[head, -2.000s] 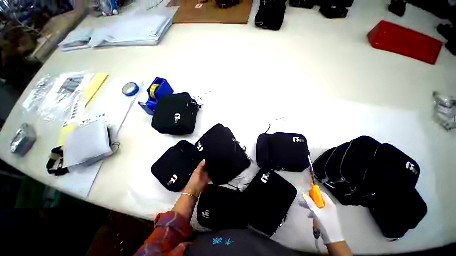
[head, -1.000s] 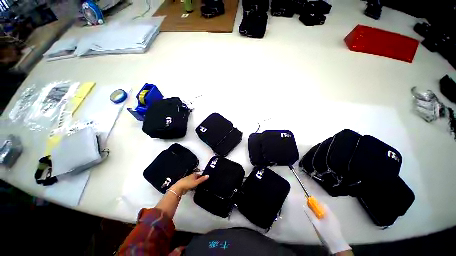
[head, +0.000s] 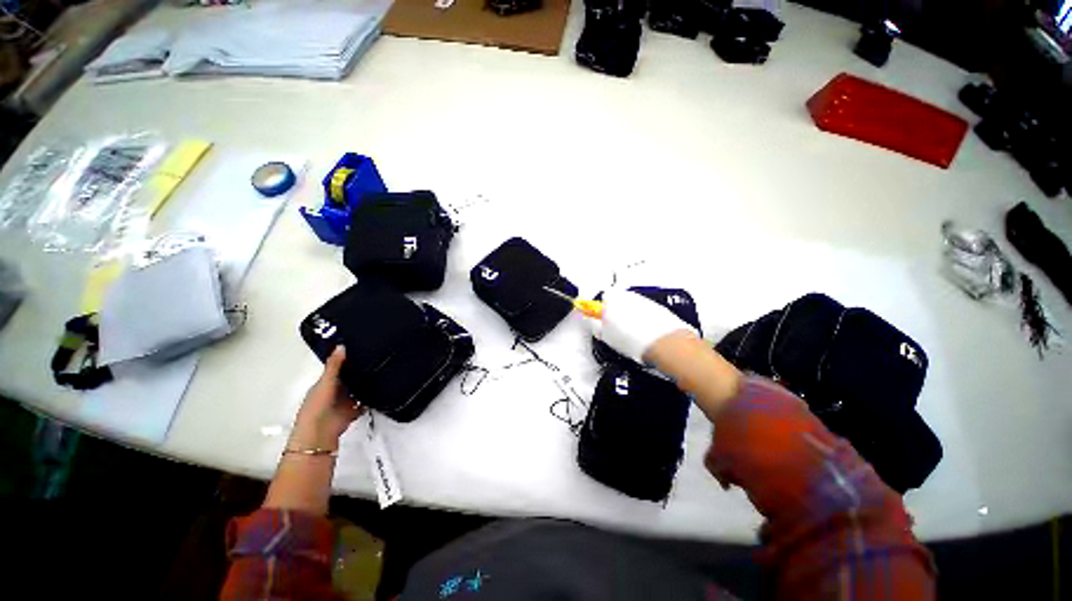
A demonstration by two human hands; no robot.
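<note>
My bare left hand (head: 326, 405), with a bracelet, holds a black zip bag (head: 382, 346) at the left of the group. A white hang tag (head: 383, 467) hangs below it. My white-gloved right hand (head: 636, 324) is closed on an orange air blow gun (head: 589, 308). The gun's thin nozzle points left at a smaller black bag (head: 517, 288) in the middle. The glove partly covers another black bag (head: 672, 303). One more black bag (head: 635, 430) lies in front of it. Cords and tags lie loose between the bags.
A pile of black bags (head: 845, 358) lies at the right. A blue tape dispenser (head: 347, 197) stands behind a black bag (head: 400, 240) at the left. A grey-white pouch (head: 163, 308) lies at far left. A red tray (head: 888, 119) is at the back right, with silvery packets (head: 978, 261) nearer.
My right hand has moved left and forward with the gun, over the middle bags. My left hand has moved left and now holds a bag at the left group. Cords and a hang tag have come into view.
</note>
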